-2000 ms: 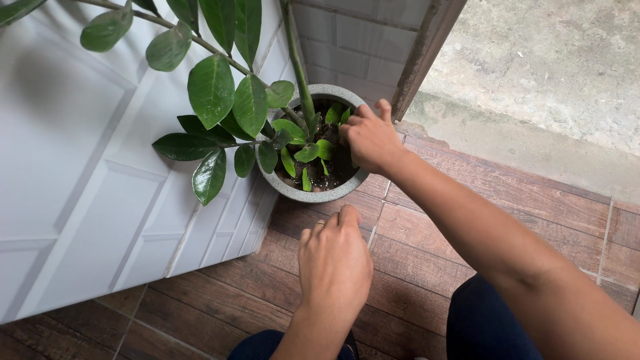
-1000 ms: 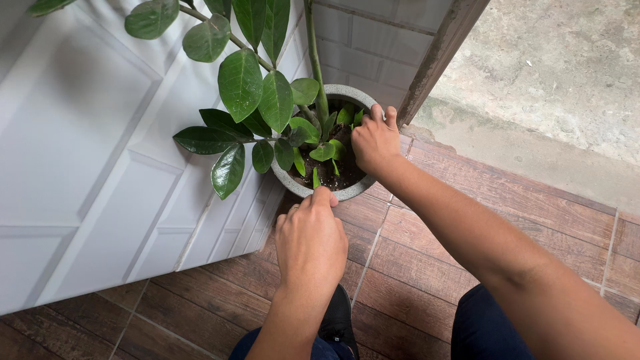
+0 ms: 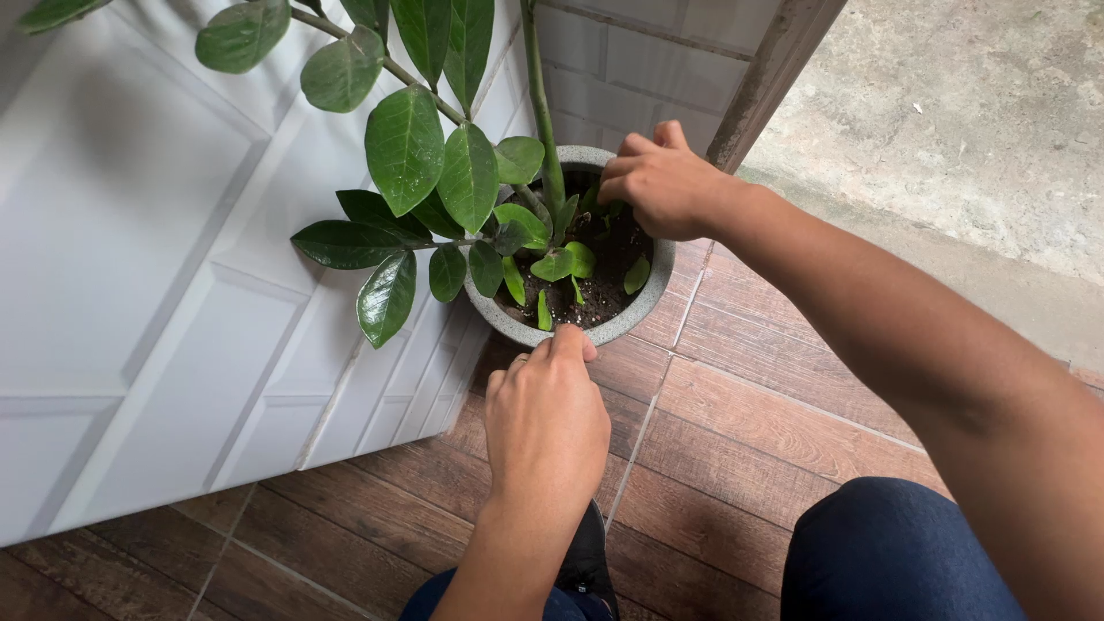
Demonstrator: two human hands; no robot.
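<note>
A round grey speckled pot (image 3: pixel 623 324) holds dark soil (image 3: pixel 608 293) and a ZZ plant with glossy green leaves (image 3: pixel 404 148) and thick stems. Several small light-green leaves (image 3: pixel 552 265) stand upright or lean in the soil. My right hand (image 3: pixel 660 183) reaches over the pot's right rim, its fingers bent down at the far side of the soil; the fingertips are partly hidden, so whether they pinch a leaf does not show. My left hand (image 3: pixel 549 405) is at the near rim with thumb and index finger together; what may be between them is hidden.
White tiled wall panels (image 3: pixel 198 345) rise on the left and behind the pot. The floor has wood-look tiles (image 3: pixel 759 405). A worn door frame edge (image 3: pixel 768 78) and rough concrete (image 3: pixel 949 112) lie to the right. My knee (image 3: pixel 893 552) and a black shoe (image 3: pixel 591 552) are below.
My left hand has come up to the pot's near rim from below it. A small leaf at the right of the soil, hidden by my right hand before, is now visible.
</note>
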